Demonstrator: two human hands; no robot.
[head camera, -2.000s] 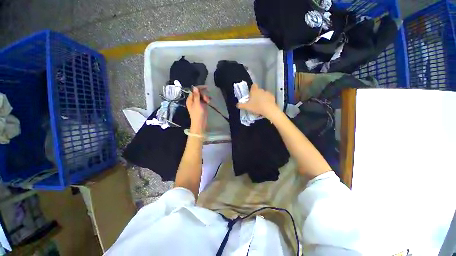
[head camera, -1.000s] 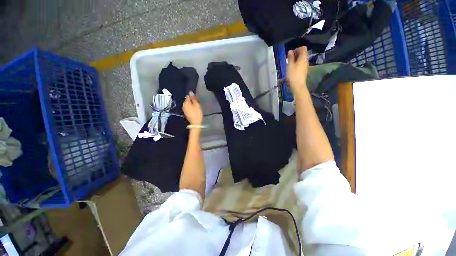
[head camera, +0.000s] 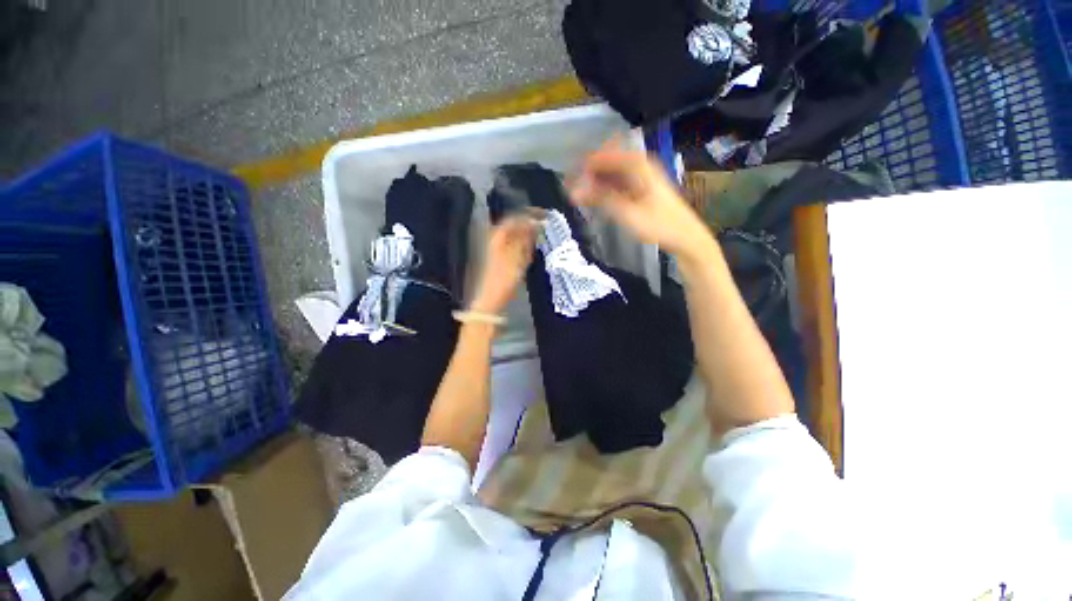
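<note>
A black fabric bundle (head camera: 605, 364) lies over the white tub's near edge and the striped apron, with striped white paper (head camera: 573, 272) along its upper part. My left hand (head camera: 506, 261) is at the left side of this bundle, near the top of the paper. My right hand (head camera: 635, 194) is raised above its upper right side, blurred. Whether either hand holds a tie strip cannot be made out. A second black bundle (head camera: 382, 382) lies to the left, tied round its middle with white paper, across the tub (head camera: 406, 147).
Blue crates stand at the left (head camera: 200, 317) and upper right (head camera: 940, 106). Black bundles (head camera: 647, 59) with white slips lie on the right crate. A white table (head camera: 952, 376) with a brown edge is close on the right. Cardboard (head camera: 282, 505) is below the left crate.
My right hand has moved from the paper out to the right with a thin dark strip stretched between my hands, then back over the bundle. My left hand has moved right to the paper.
</note>
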